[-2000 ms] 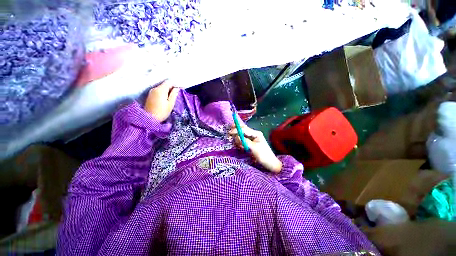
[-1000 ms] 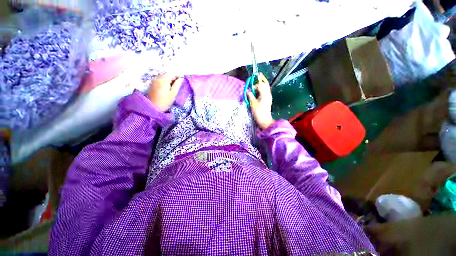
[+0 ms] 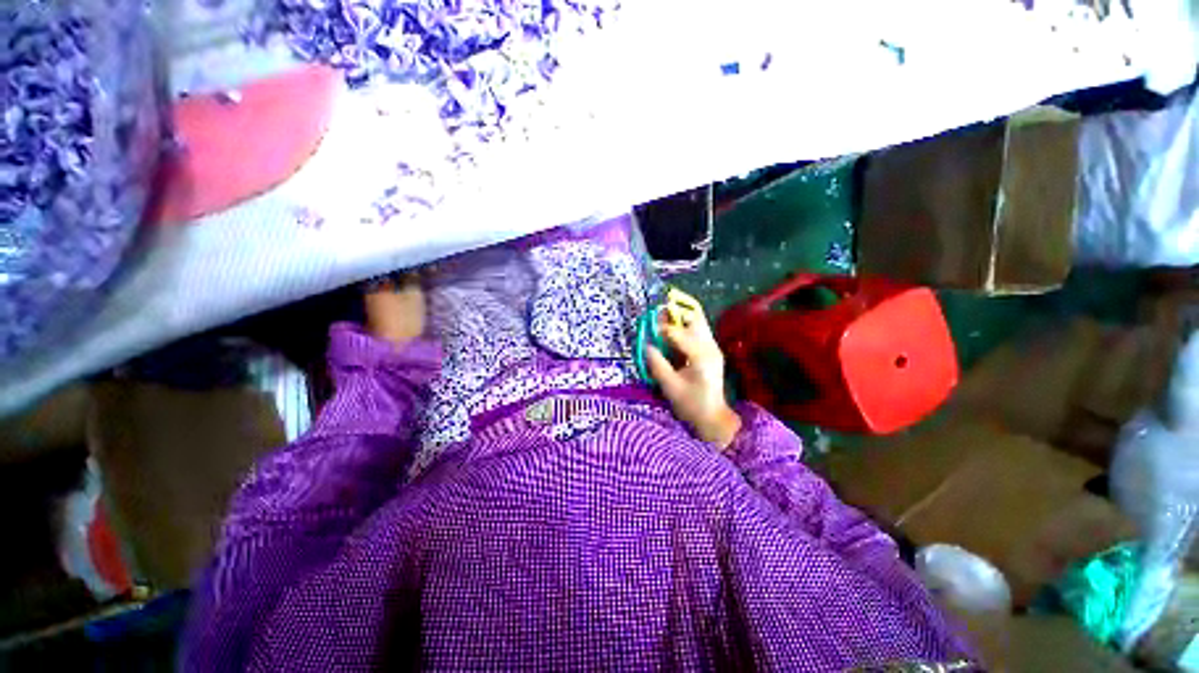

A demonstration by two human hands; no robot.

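Note:
My right hand (image 3: pixel 690 368) holds the scissors (image 3: pixel 648 345) by their green handle loops, at the right side of the lap cloth. A yellow part shows near the fingers; the blades are hard to make out. My left hand (image 3: pixel 397 309) is blurred and partly dark at the table's front edge, left of the lap; its fingers and anything in them cannot be made out. The lap cloth (image 3: pixel 579 309), patterned white and dark with purple, covers my knees. Purple-and-white looped pieces (image 3: pixel 434 53) lie heaped on the white-covered table (image 3: pixel 658 118).
A bulging clear bag of purple pieces (image 3: pixel 53 145) stands at the left, beside a pink-red flat pad (image 3: pixel 257 138). A red stool (image 3: pixel 898 362) stands on the green floor at right. An open cardboard box (image 3: pixel 934 217) and a whitish bag (image 3: pixel 1137 184) are behind it.
The view has shifted. My right hand has moved down with the scissors, which pointed up over the table edge a second ago. My left hand has dropped from the table edge toward the lap.

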